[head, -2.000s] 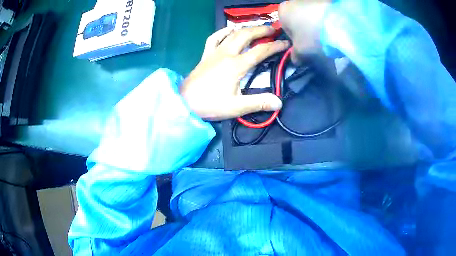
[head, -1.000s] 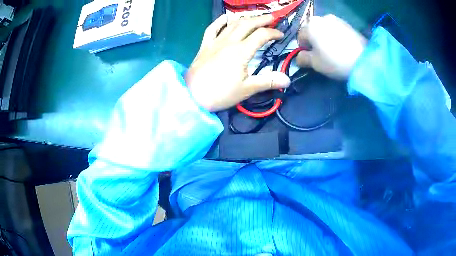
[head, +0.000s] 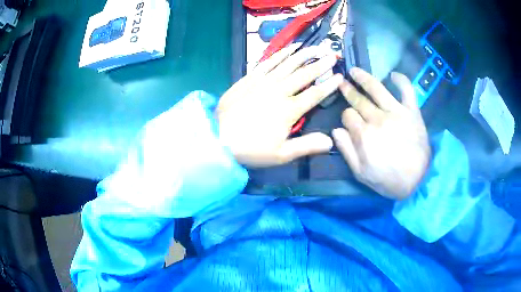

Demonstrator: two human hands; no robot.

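A dark foam tray [head: 323, 169] lies in front of me. Red battery clamps [head: 297, 28] and a black clamp [head: 337, 24] lie at its top, over a white booklet [head: 253, 41] with a blue device picture. My left hand [head: 280, 108] lies flat with fingers spread over the coiled test leads [head: 298, 126], which it mostly hides. My right hand [head: 384, 134] is beside it at the tray's right part, fingers apart, fingertips close to the left hand's. Whether either hand grips a cable is hidden, but both look flat.
A stack of white BT200 manuals [head: 123, 35] is at the upper left. A black and blue battery tester [head: 439, 60] lies right of the tray. A small white leaflet stack [head: 492, 114] is at the far right. Stacked dark foam trays [head: 34, 74] stand at the left edge.
My right hand has moved down from the clamps and opened. My left hand has shifted slightly down and right over the leads. The cable loops are now mostly covered, and the tester shows clearly.
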